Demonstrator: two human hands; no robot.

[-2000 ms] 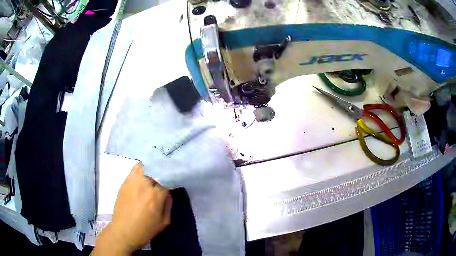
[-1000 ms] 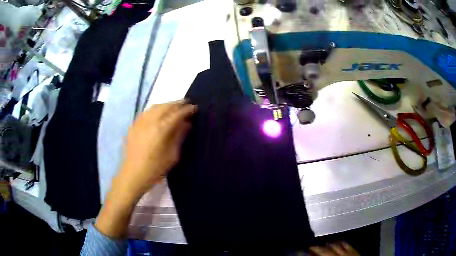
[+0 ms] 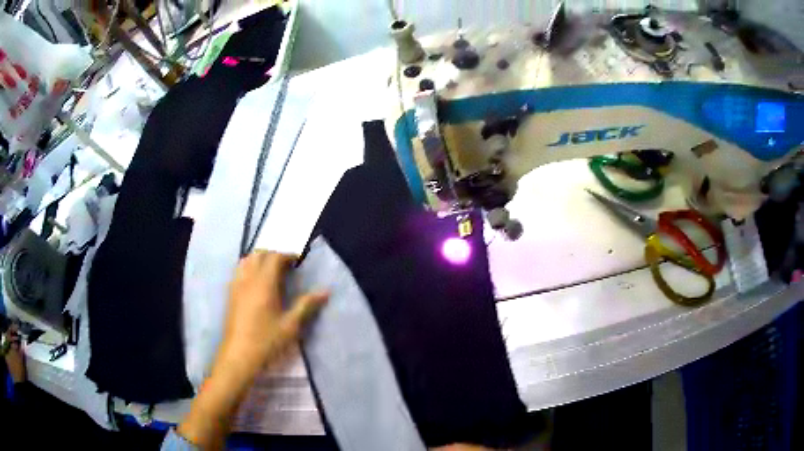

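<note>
A dark fabric panel (image 3: 432, 326) lies under the needle area of the white and blue sewing machine (image 3: 599, 132), with a pink light spot on it. Its left part is turned over, showing a pale grey side (image 3: 353, 352). My left hand (image 3: 264, 313) is at the left edge of this turned part, fingertips at its upper corner and thumb apart, over the grey. Whether it pinches the cloth is unclear. My right hand (image 3: 489, 447) shows only as a blurred sliver of skin at the bottom edge, by the panel's lower end; its grip is hidden.
A long dark piece (image 3: 141, 291) and pale grey strips (image 3: 216, 220) lie at left. Scissors with red and yellow handles (image 3: 692, 247), a green handle (image 3: 628, 179) and a white label (image 3: 748, 255) are at right. A blue crate (image 3: 745, 379) stands below. Part of another person's arm (image 3: 16, 357) shows far left.
The panel, grey side up two seconds ago, then lay dark side up; now its left part is turned over to grey. My left hand has moved down along its left edge. The camera view has shifted.
</note>
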